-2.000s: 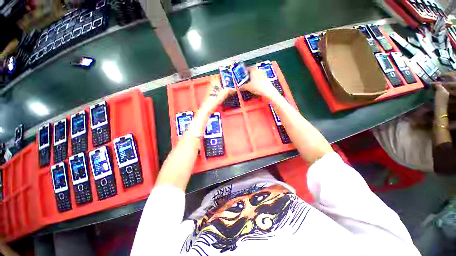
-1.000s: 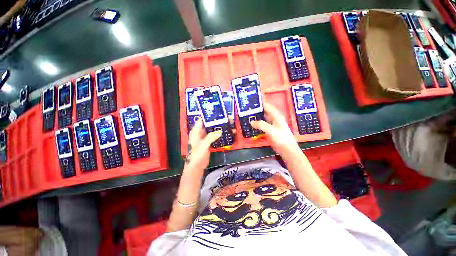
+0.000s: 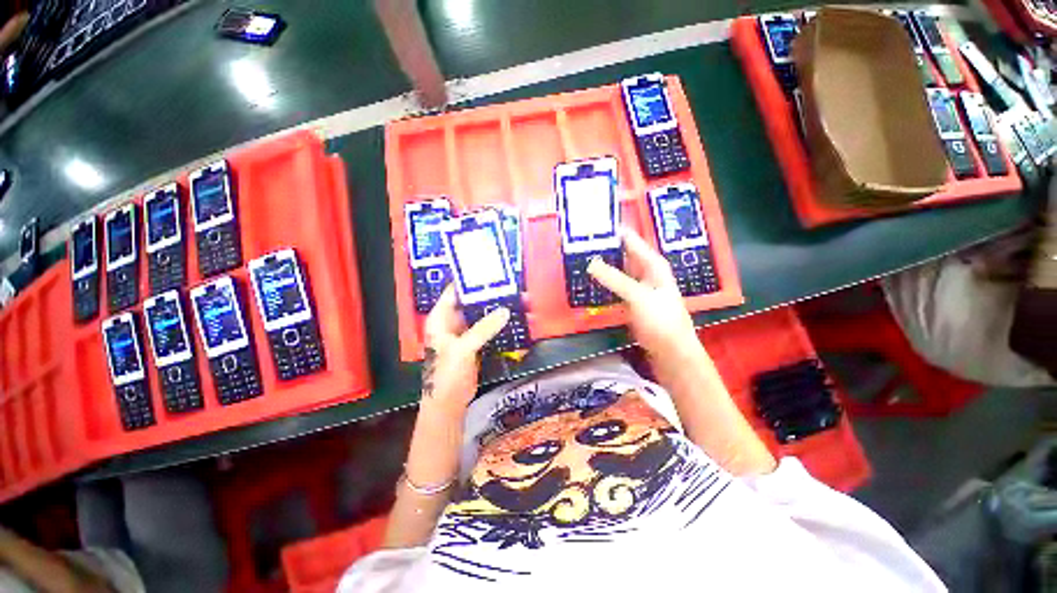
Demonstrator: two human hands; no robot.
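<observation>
My left hand (image 3: 453,345) holds a keypad phone (image 3: 486,273) upright over the front of the middle red tray (image 3: 464,154), its thumb on the keys. My right hand (image 3: 644,291) holds another keypad phone (image 3: 590,228) the same way, slightly farther right. Both held screens are plain white. Yellow patches show at fingertips under both phones. In the tray, two phones with blue screens lie in the right column and one at the front left. Another is partly hidden behind the phone in my left hand.
A red tray (image 3: 300,206) with several lit phones lies left. A cardboard box (image 3: 872,110) rests on the right-hand tray (image 3: 835,213). A metal post (image 3: 410,52) stands behind the middle tray. A lower red tray (image 3: 836,452) holds black pieces. A person sits at right.
Both held phones' screens have changed from blue to plain white. Two seconds ago my hands were at the tray's back row; they are now at its front, holding the phones. The view has shifted slightly.
</observation>
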